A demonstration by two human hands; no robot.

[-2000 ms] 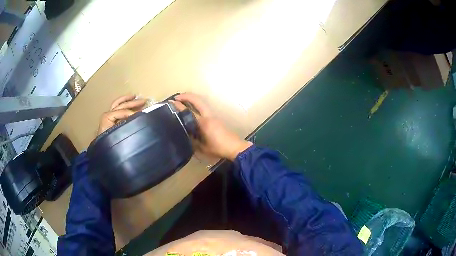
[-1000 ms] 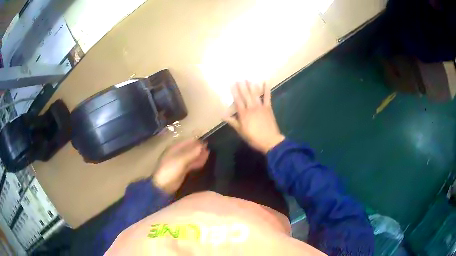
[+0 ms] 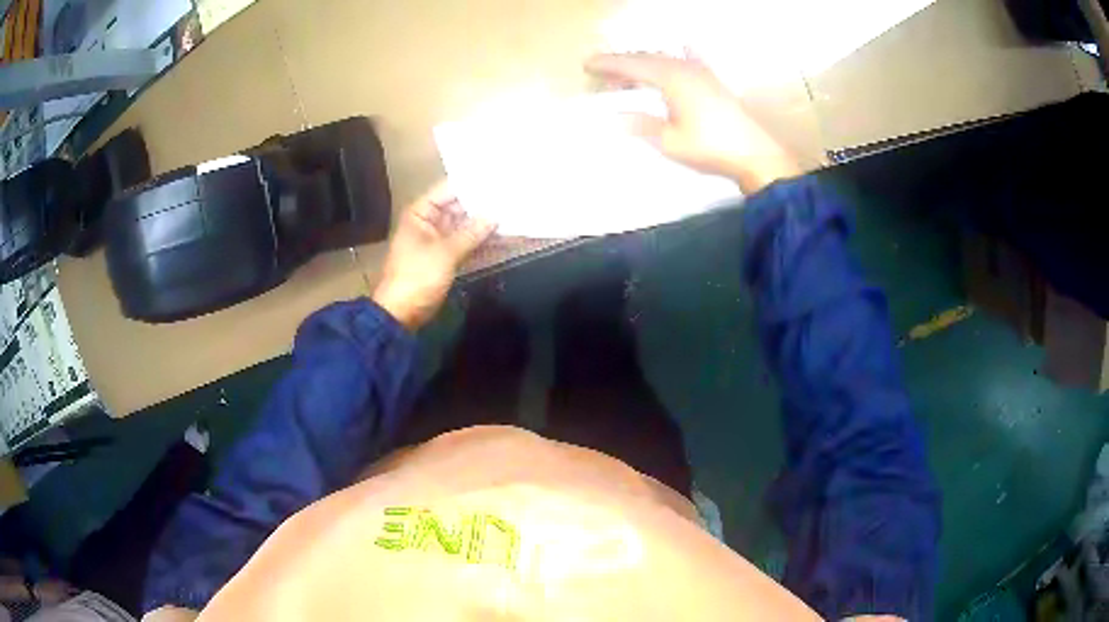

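A white sheet [image 3: 559, 170] lies at the bench's near edge, its surface washed out by glare. My left hand [image 3: 428, 247] holds its left corner between thumb and fingers. My right hand [image 3: 705, 119] is over its upper right part, fingers spread and partly lost in the glare; whether it grips the sheet cannot be told. A black fan unit [image 3: 201, 237] lies on the cardboard left of my left hand, its drum to the left and its base [image 3: 353, 182] to the right.
A second black unit [image 3: 37, 207] lies at the far left, cut by the picture's edge. Brown cardboard [image 3: 365, 61] covers the bench. A cardboard box [image 3: 1073, 334] stands on the green floor at right. Part of a person [image 3: 97, 595] shows at lower left.
The fan unit, first between both hands, was let go and lies at left. My hands moved right and up to the white sheet. The view has shifted, with the bench edge lying flatter.
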